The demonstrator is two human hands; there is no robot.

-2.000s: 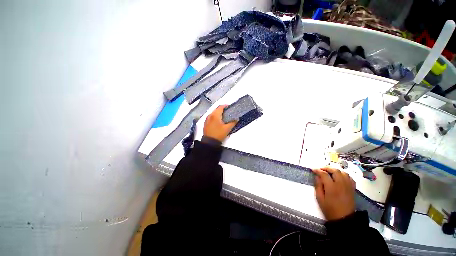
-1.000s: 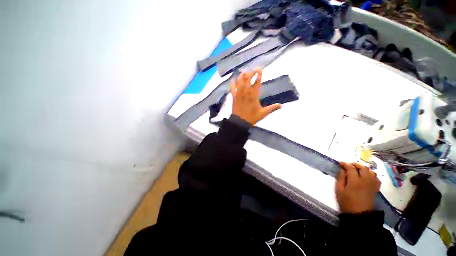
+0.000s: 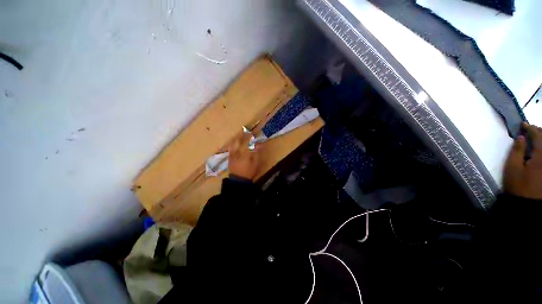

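Note:
My left hand (image 3: 243, 157) is low at the cardboard (image 3: 208, 127) left of the table. Crumpled white scrap (image 3: 217, 164) shows beside the palm and at the fingertips; blur hides whether the fingers grip it. A speckled navy piece (image 3: 286, 116) and a pale strip lie on the cardboard just beyond the hand. My right hand (image 3: 524, 166), cut off by the right edge, holds the end of a long grey fabric strip (image 3: 484, 65) on the white table.
The table's ruler-marked front edge (image 3: 392, 83) runs diagonally at the upper right. Dark and speckled blue fabric (image 3: 344, 157) hangs below it. A pale wall is at the left. A khaki cloth item (image 3: 156, 255) and a grey plastic object (image 3: 89, 282) are at the lower left.
The view has swung down and left. My left hand has left the folded pieces on the table and moved down to the cardboard. My right hand stays on the strip.

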